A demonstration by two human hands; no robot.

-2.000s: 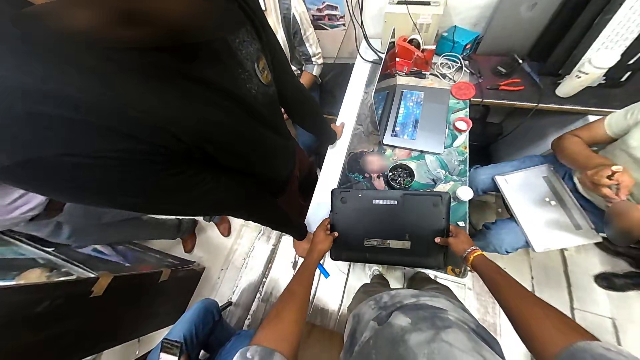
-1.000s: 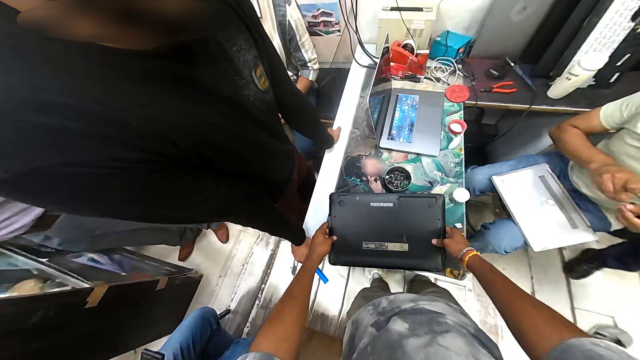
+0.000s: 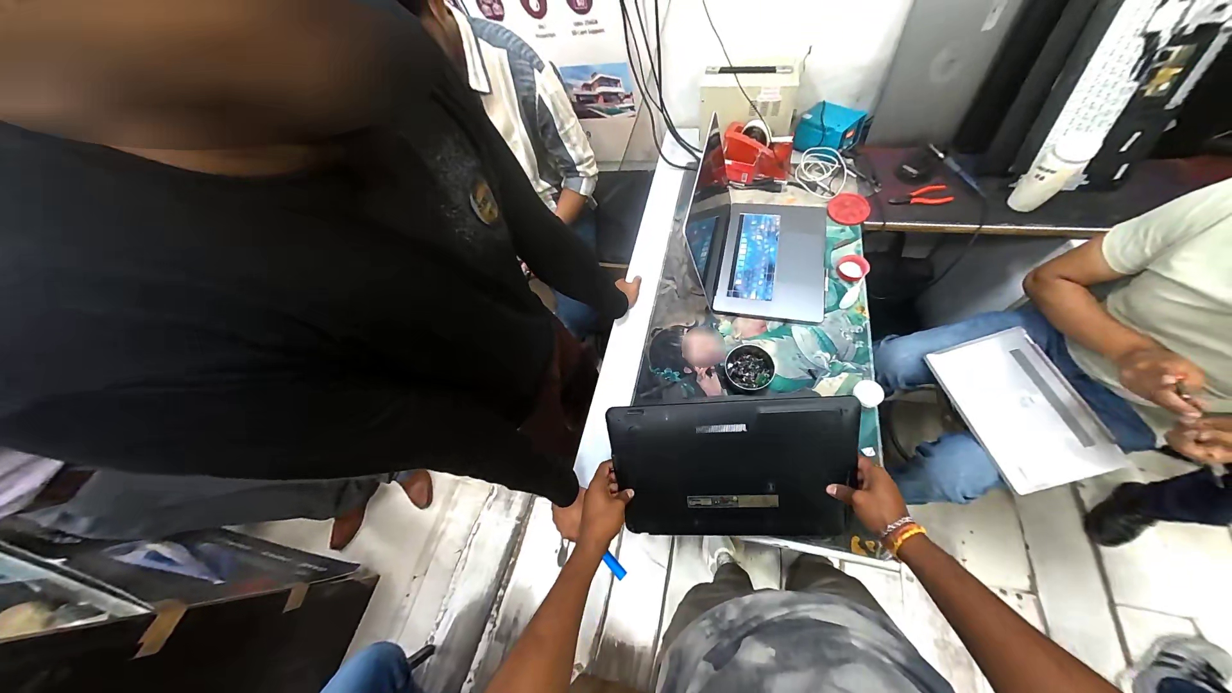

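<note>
A black laptop (image 3: 736, 467) with its underside facing up is held at the near end of the narrow table. My left hand (image 3: 606, 505) grips its left edge, thumb on the underside. On the right edge, my right hand (image 3: 871, 496) holds it the same way, with bracelets at the wrist. Beyond the laptop stands a round bowl of small dark parts (image 3: 749, 368), probably screws. A small white round lid or container (image 3: 868, 393) lies near its far right corner. Farther back, a grey open laptop (image 3: 799, 260) with a lit second screen stands sideways.
A person in black (image 3: 289, 318) stands at left, one hand on the table edge (image 3: 626, 337). At right a seated person has a silver laptop (image 3: 1025, 409) on the lap. Red-handled pliers (image 3: 926, 195), a red tape dispenser (image 3: 751, 154) and a teal box (image 3: 830, 125) are at the back.
The black laptop stays in both hands, underside up. The seated person's hands at the right have come closer together since the earliest frame.
</note>
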